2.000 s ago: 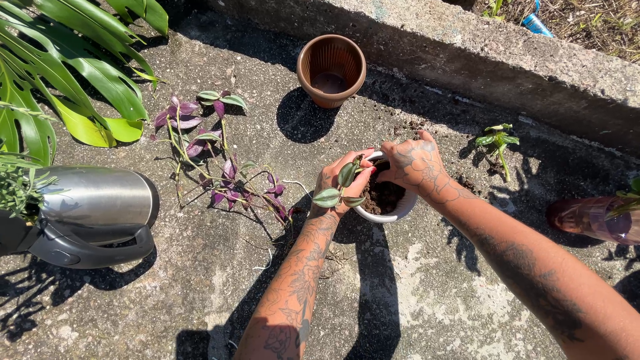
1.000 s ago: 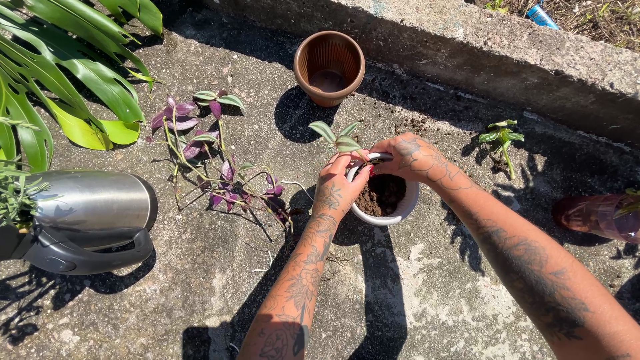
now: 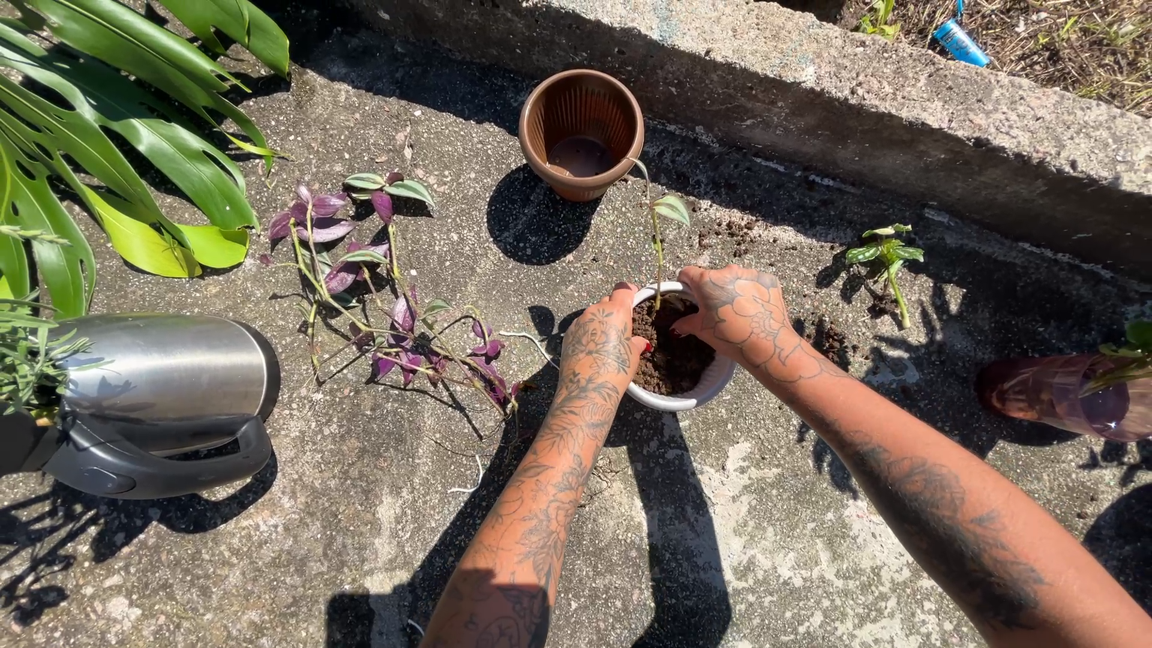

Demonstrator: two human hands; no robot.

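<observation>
Both hands are at a white plastic pot (image 3: 677,402) of dark soil (image 3: 668,362). My left hand (image 3: 605,340) is on the left rim, its thumb at the soil. My right hand (image 3: 736,310) covers the upper right rim, its thumb reaching in over the soil. Between the hands a thin plant cutting (image 3: 659,236) stands up from the soil at the far side, with a green leaf near its top. The fingertips beyond the rim are partly hidden. To the left, several purple and green tradescantia cuttings (image 3: 400,333) lie on the concrete.
A ribbed brown plastic pot (image 3: 582,135) stands beyond the white one, near a low concrete curb (image 3: 864,99). At the left are a metal kettle (image 3: 162,369) holding a plant and large monstera leaves (image 3: 135,126). To the right are a small green cutting (image 3: 886,256) and a pinkish vase (image 3: 1048,391).
The leafy cutting that was by my left hand now stands in the far side of the soil. My hands have moved to either side of it at the pot.
</observation>
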